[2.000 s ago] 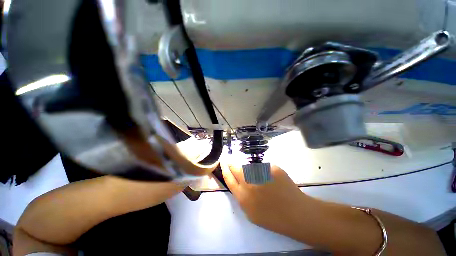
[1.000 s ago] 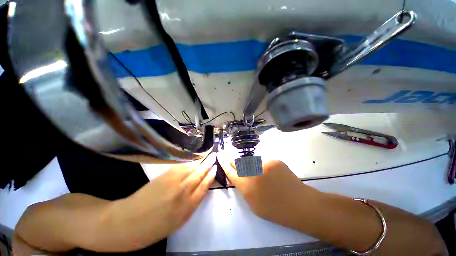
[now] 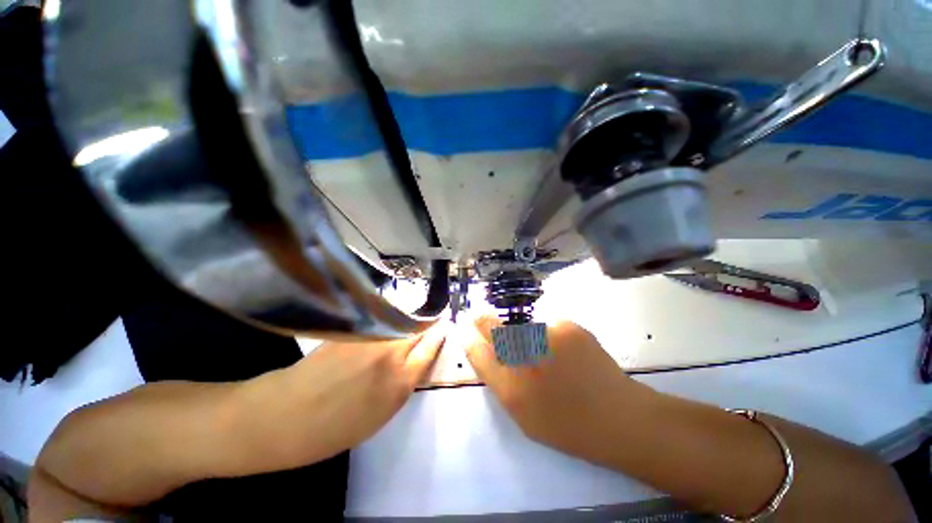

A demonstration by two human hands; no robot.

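The lockstitch machine point(image 3: 491, 194) has a white head with a blue stripe. Its needle and presser foot area point(image 3: 457, 291) is brightly lit. My left hand point(image 3: 373, 378) lies on the bed just in front and to the left, fingertips at the presser foot. My right hand point(image 3: 542, 383) lies close beside it on the right, partly behind the knurled tension dial point(image 3: 520, 343). The fingertips nearly meet and are blurred by glare. No fabric piece can be made out between them; whether either hand holds something cannot be told.
A shiny curved metal guard point(image 3: 220, 204) blocks the upper left view. Black fabric point(image 3: 51, 245) is heaped at the far left, with more black fabric point(image 3: 220, 352) under and behind my left forearm. Thread snips point(image 3: 756, 289) lie on the bed at right; another tool point(image 3: 926, 342) shows at the right edge.
My left hand moved in from behind the guard to beside my right hand. The dark piece seen between my fingers one second ago no longer shows there. The camera view has shifted slightly.
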